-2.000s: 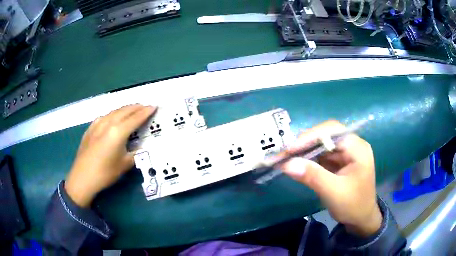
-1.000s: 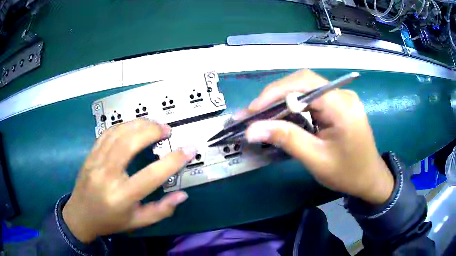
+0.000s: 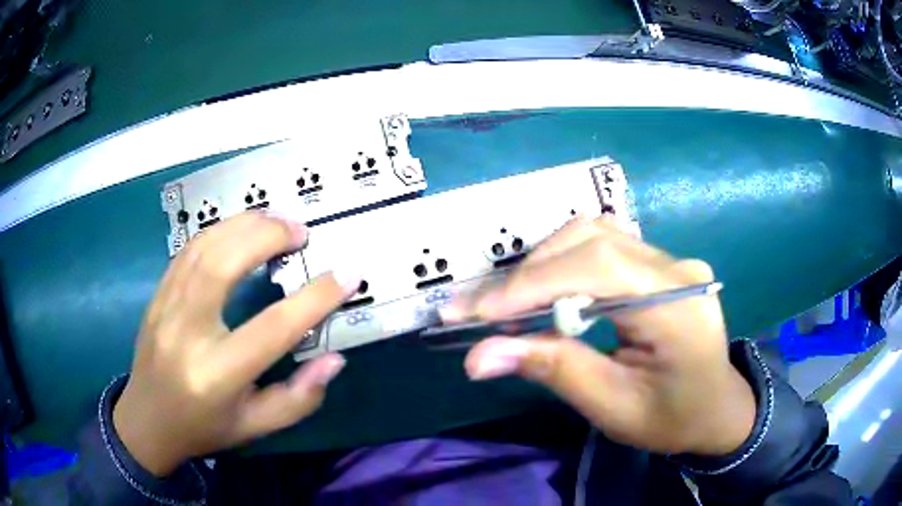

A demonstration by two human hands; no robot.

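The front carrier fixture lies slanted on the green worktop, its groups of dark holes facing up. The rear carrier fixture lies behind it to the left. My left hand is spread over the front fixture's left end, fingertips on its top and near its front edge, partly covering the rear one. My right hand holds the tweezers nearly level over the front edge; their tips are blurred near the second hole group. My right fingers hide part of the fixture's right side. No small component can be made out.
A white edge strip curves behind the fixtures. Beyond it are a silver guide rail, a loose dark fixture at the far left, another at the upper right, and tubing. Blue objects show at the lower right.
My right hand and the tweezers have moved down towards the front edge, uncovering more of the front fixture. My left hand stays at its left end. The fixtures sit slightly differently in view.
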